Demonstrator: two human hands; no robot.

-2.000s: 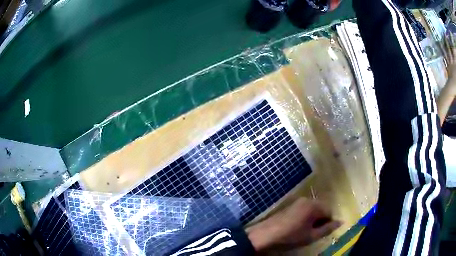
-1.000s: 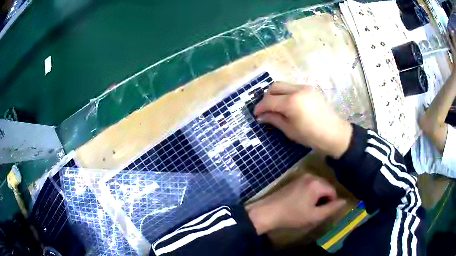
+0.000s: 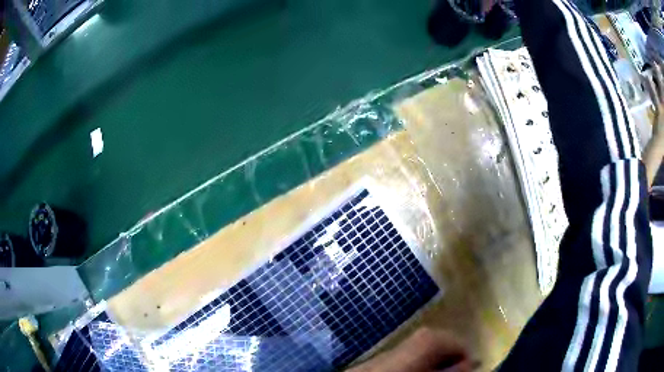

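A black die-cut sheet with pale grid lines (image 3: 378,261) lies on the tan board. Clear glossy film (image 3: 218,349) covers its lower left part. My left hand (image 3: 419,352) is low in the picture, beside the sheet's lower edge, blurred and cut off by the bottom edge; what its fingers hold cannot be told. My right arm reaches up across the right side. My right hand is cut off at the top edge, with only a small skin-toned patch beside black cylindrical units (image 3: 448,23); its grip is hidden.
More black units (image 3: 54,231) stand on the green surface at left. A pale metal bracket (image 3: 40,283) and a yellowish-handled brush (image 3: 30,330) are below them. A white dotted strip (image 3: 528,138) lies beside my right sleeve. Another person's arm (image 3: 655,145) shows at far right.
My right hand has left the grid sheet and moved up to the top edge. The view has shifted, so the sheet and my left hand sit lower, and black units show at left.
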